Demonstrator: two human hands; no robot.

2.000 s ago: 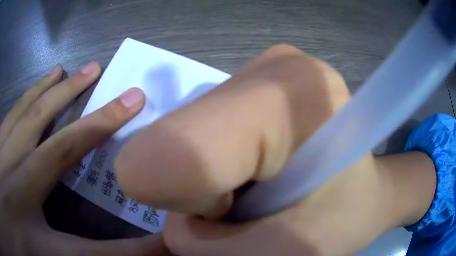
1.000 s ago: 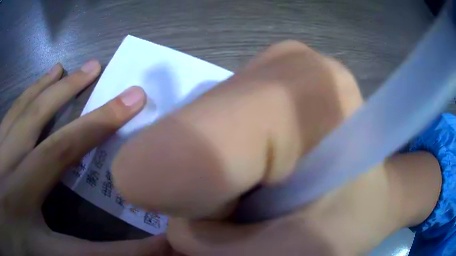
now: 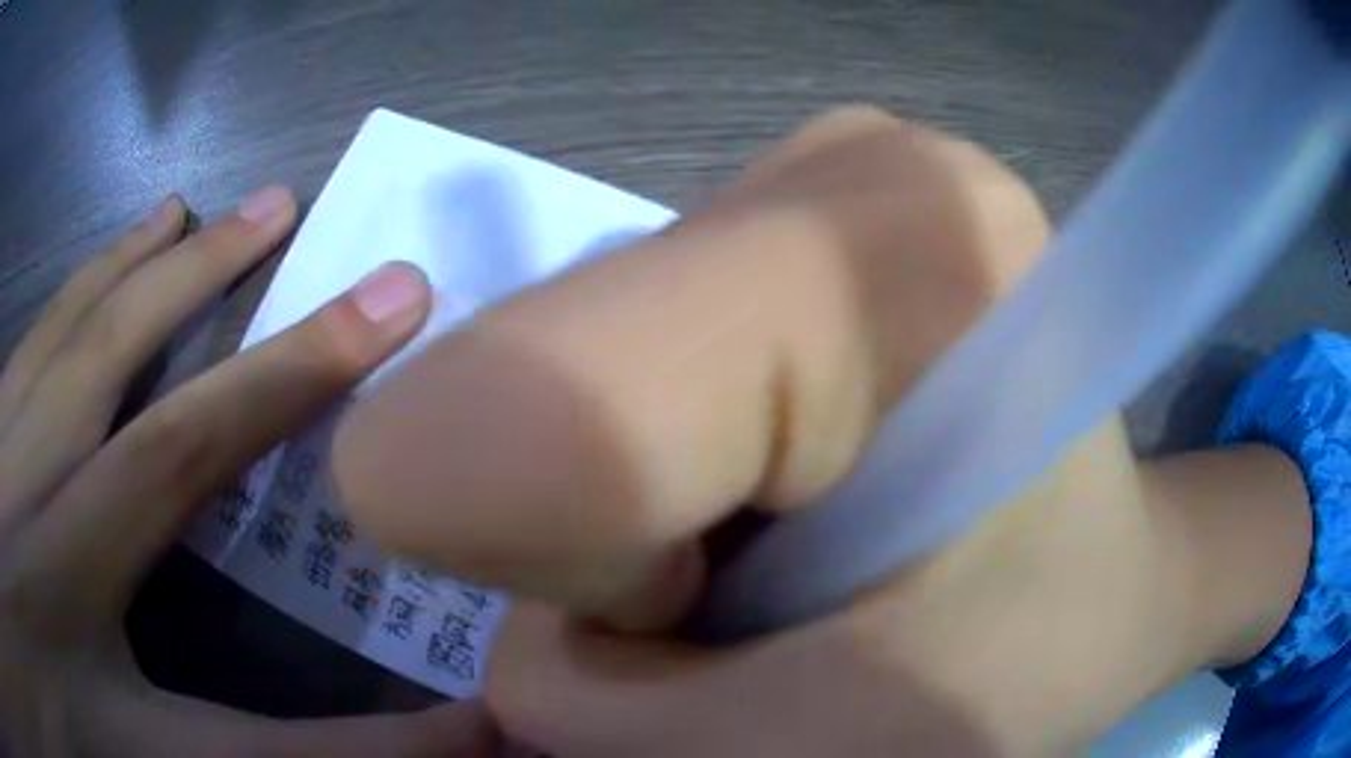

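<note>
A small white note paper (image 3: 400, 193) lies tilted on the desk, with lines of dark handwriting on its lower part. My left hand (image 3: 163, 444) is spread at the left, one fingertip resting on the paper; it grips nothing. My right hand (image 3: 741, 400) is bare, large and blurred close to the camera, closed around a translucent whitish gel pen (image 3: 1037, 370). The pen's barrel rises to the upper right, where its end is dark. The pen's tip and part of the writing are hidden behind my right hand.
The dark wood-grain desk (image 3: 593, 74) surrounds the paper. A bright blue elastic cuff (image 3: 1296, 504) sits around my right wrist at the right edge. A pale, shiny surface (image 3: 1178, 726) shows below my right wrist. A dark shadow or reflection lies at the upper left.
My right hand and the pen have shifted slightly, and the pen's tilt has varied. More handwriting shows beside my right hand at the paper's lower edge. My left hand stays in place.
</note>
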